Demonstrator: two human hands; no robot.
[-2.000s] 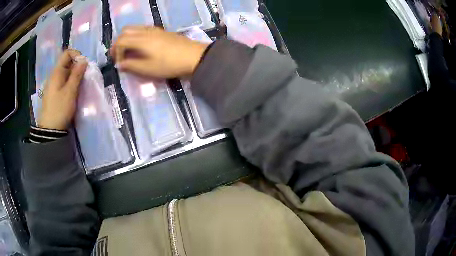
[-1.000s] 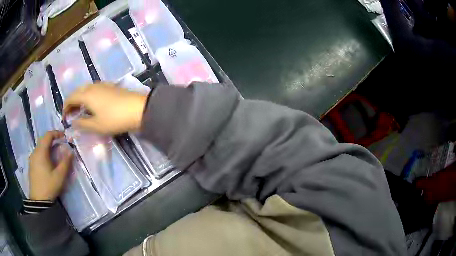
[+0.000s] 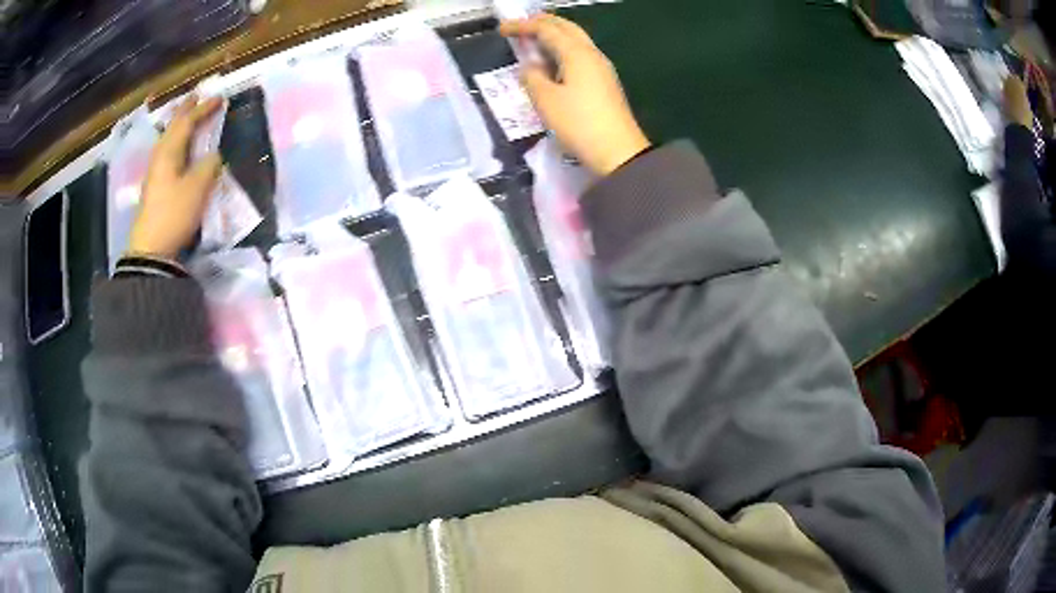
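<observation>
Several bagged devices, pink-red at one half and grey-blue at the other in milky sleeves, lie in two rows in a dark, shiny blister tray [image 3: 400, 264] in front of me. One bagged device [image 3: 492, 307] lies in the front row. My left hand [image 3: 176, 185] is at the back left, its fingers over a bagged unit's sleeve beside a tilted white label [image 3: 232, 214]. My right hand [image 3: 579, 99] is at the back right, fingers bent around whitish sleeve material beside another label [image 3: 507, 102]. Whether either hand grips is unclear.
A smartphone [image 3: 48, 266] lies left of the tray on the green bench mat [image 3: 741, 139]. White sheets or sleeves [image 3: 950, 93] lie at the bench's far right edge. Another person's hand [image 3: 1017, 102] and dark sleeve show beyond. A wooden board [image 3: 174, 58] runs behind the tray.
My hands have moved apart: the right from the middle of the tray to its back right, the left to the back left. The view has shifted, and the smartphone shows more fully.
</observation>
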